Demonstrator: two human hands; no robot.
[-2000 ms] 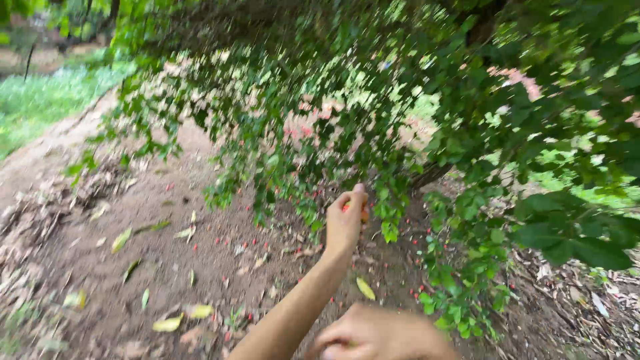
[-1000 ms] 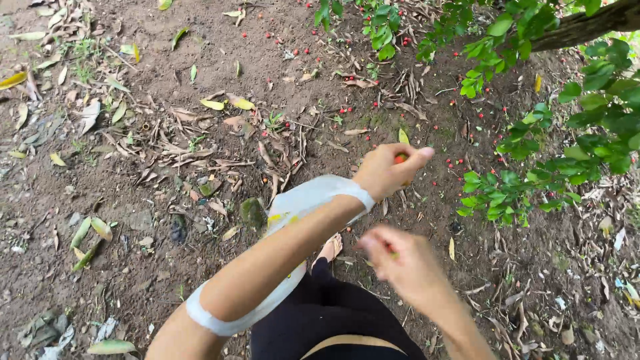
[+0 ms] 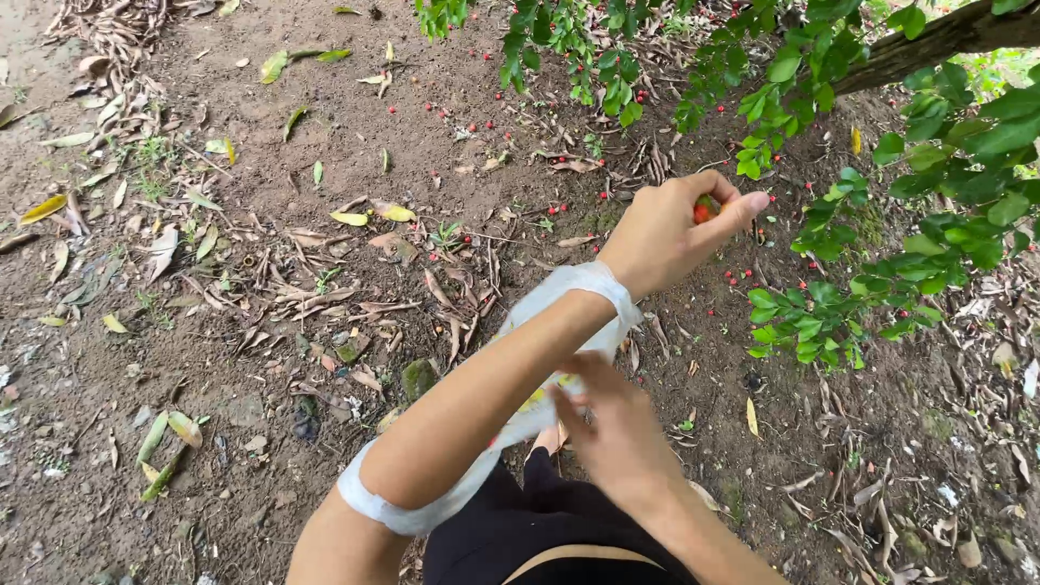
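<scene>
My left hand (image 3: 674, 231) is curled around several small red and green fruits (image 3: 704, 210), just left of the leafy branches. A translucent white plastic bag (image 3: 532, 418) hangs from the left forearm, one handle loop at the wrist and the other near the elbow. Yellow and red bits show through its plastic. My right hand (image 3: 613, 422), blurred, is beside the bag below the left forearm, its fingers apart and partly over the bag. Whether a fruit is between them cannot be told.
Green leafy branches (image 3: 821, 321) hang at the right, under a thick brown tree limb (image 3: 934, 49). Small red fruits (image 3: 556, 210) lie scattered over brown soil with dry leaves (image 3: 317, 301). A mossy stone (image 3: 418, 379) lies left of the bag. A bare foot (image 3: 552, 439) shows below.
The view has tilted down from the foliage to the ground. Since one second ago, my right hand has moved left to the bag under my left forearm. My left hand stays curled around the fruits.
</scene>
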